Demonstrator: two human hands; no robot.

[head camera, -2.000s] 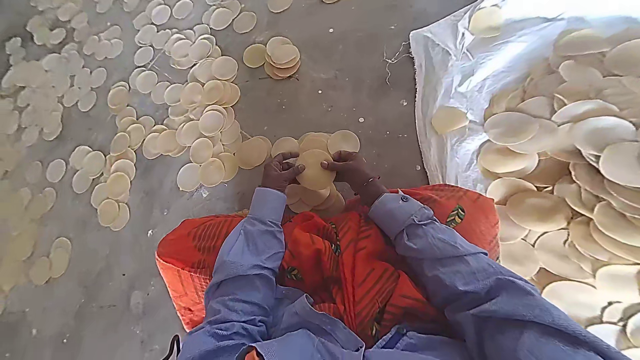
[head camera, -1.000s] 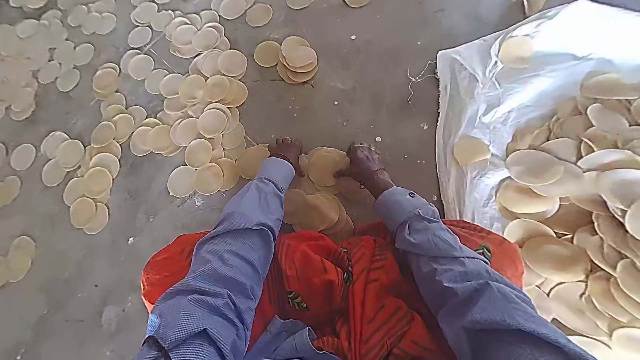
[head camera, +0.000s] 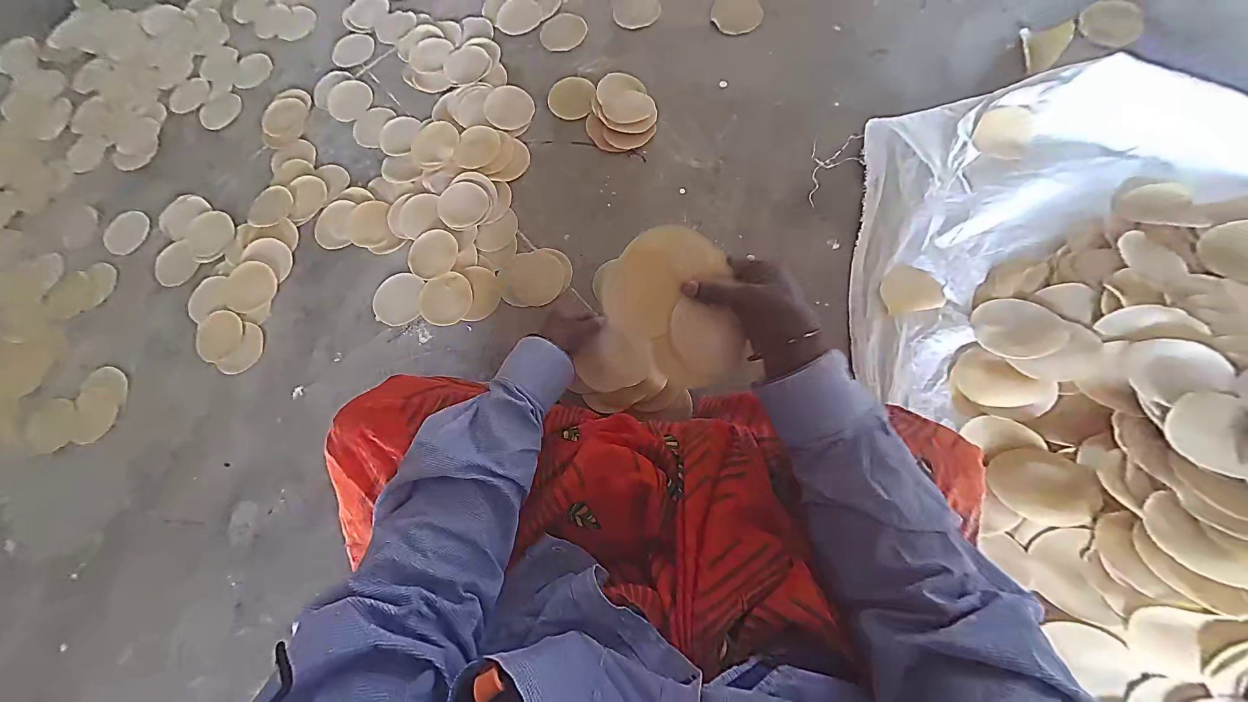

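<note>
Several thin, round, pale yellow discs, like papads, lie just in front of my red patterned garment (head camera: pixel 663 487). My right hand (head camera: pixel 765 307) grips discs (head camera: pixel 663 273) at their right edge, thumb on top, raised over the others. At the left side of this group is my left hand (head camera: pixel 570 330), partly blurred and close to a paler disc (head camera: pixel 612 356); whether it grips that disc is unclear. More discs (head camera: pixel 634 395) show beneath, near the garment's edge.
Many overlapping discs (head camera: pixel 463 205) spread over the grey floor (head camera: pixel 741 127) to the left and ahead. A small pile (head camera: pixel 622 112) lies farther forward. On the right, a white plastic sheet (head camera: pixel 902 195) bears a large heap of discs (head camera: pixel 1043 483).
A second ago both hands were low at the group's two sides; now my right hand has discs lifted between them. The view has shifted somewhat.
</note>
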